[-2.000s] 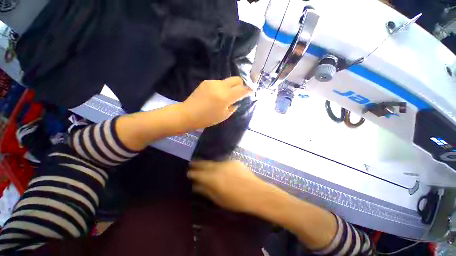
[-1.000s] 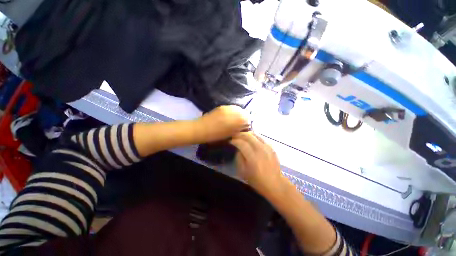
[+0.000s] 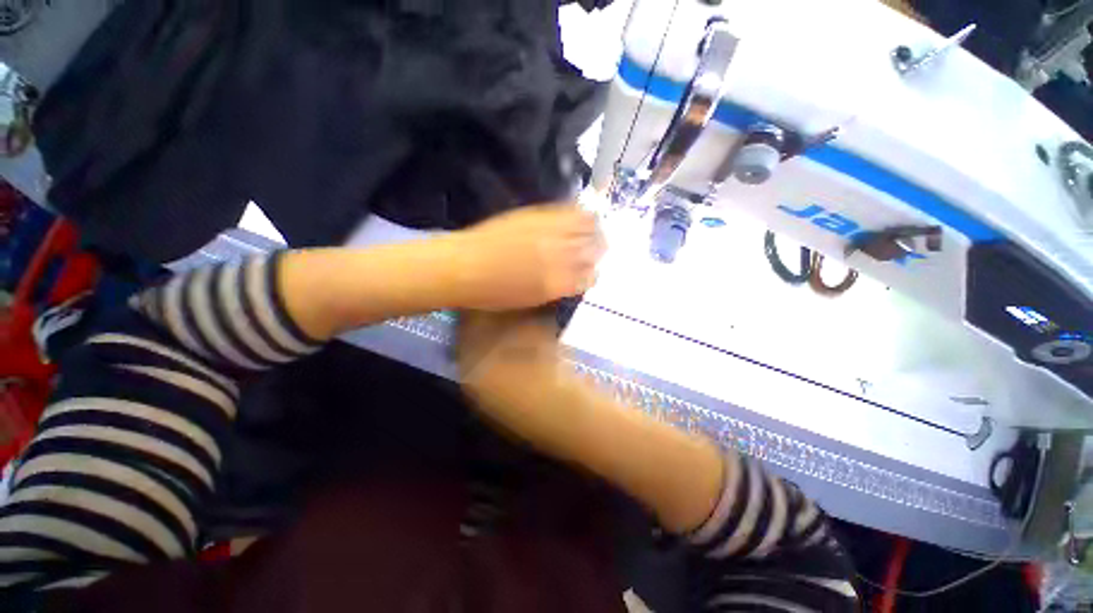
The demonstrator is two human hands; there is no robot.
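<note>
A large black garment (image 3: 300, 108) is heaped on the table left of the needle. My left hand (image 3: 539, 254) lies on the black cloth just in front of the needle area, fingers bent over the cloth edge. My right hand (image 3: 509, 347) is blurred, partly under and nearer to me than my left hand; its fingertips are hidden. A dark piece of the cloth shows between and beside the hands. The presser foot and needle (image 3: 626, 186) are in bright glare beyond my left fingertips.
The white sewing machine head (image 3: 827, 156) with a blue stripe spans the upper right. Scissors (image 3: 813, 266) lie behind it. Black thread snips (image 3: 1016, 479) are at the table's right end. A ruler edge (image 3: 767, 449) runs along the near side. Red crates (image 3: 26, 395) stand at left.
My hands were together at the cloth edge a second ago. My left hand has moved up toward the needle, and my right hand has moved left, beneath it.
</note>
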